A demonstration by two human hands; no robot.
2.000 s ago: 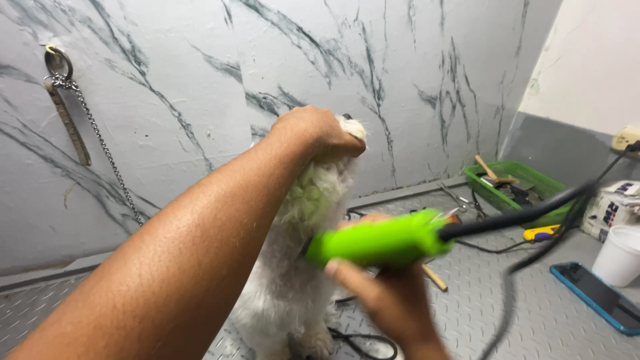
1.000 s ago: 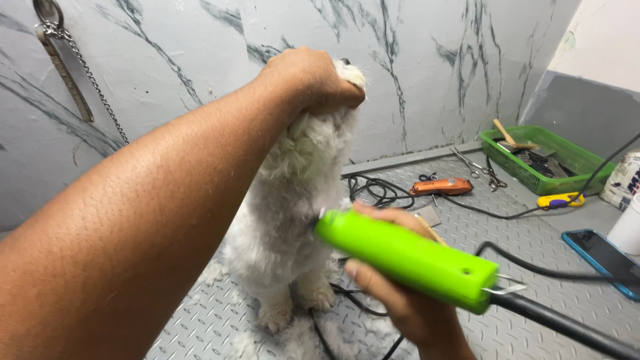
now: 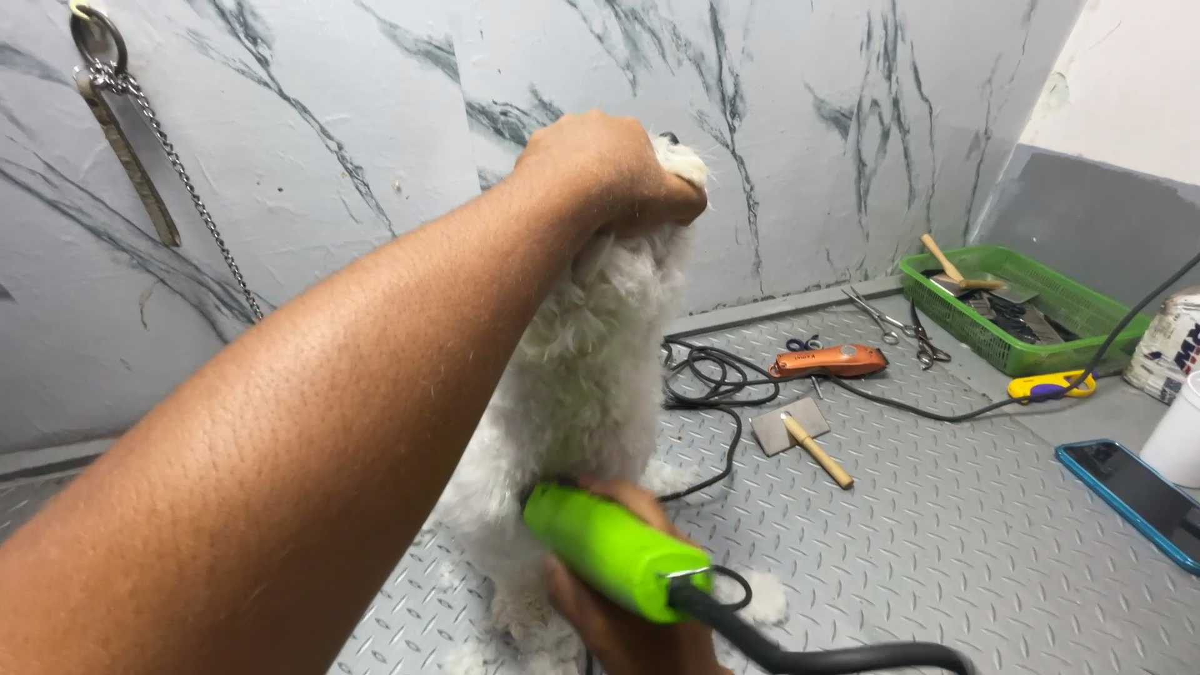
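Note:
A white curly-coated dog (image 3: 600,366) sits upright, its muzzle tipped up so that the dark nose shows. My left hand (image 3: 614,169) is closed around the muzzle, and my left forearm hides much of the head and back. Low on the dog's chest, the head of a bright green electric clipper (image 3: 614,548) touches the coat; the blade itself is hidden. My right hand (image 3: 623,600) grips this clipper from below, with its thick black cord trailing to the lower right. Clumps of cut white fur (image 3: 764,598) lie by the dog's feet.
On the diamond-plate surface (image 3: 937,525) lie an orange clipper (image 3: 830,361), a slicker brush (image 3: 816,450), scissors (image 3: 877,314), a yellow-handled tool (image 3: 1050,385) and a phone (image 3: 1125,502). A green basket (image 3: 1078,323) holds grooming tools. A chain (image 3: 192,187) hangs on the marbled wall.
My right hand has moved the green clipper lower on the dog's chest, uncovering the slicker brush. My left hand stays at the muzzle.

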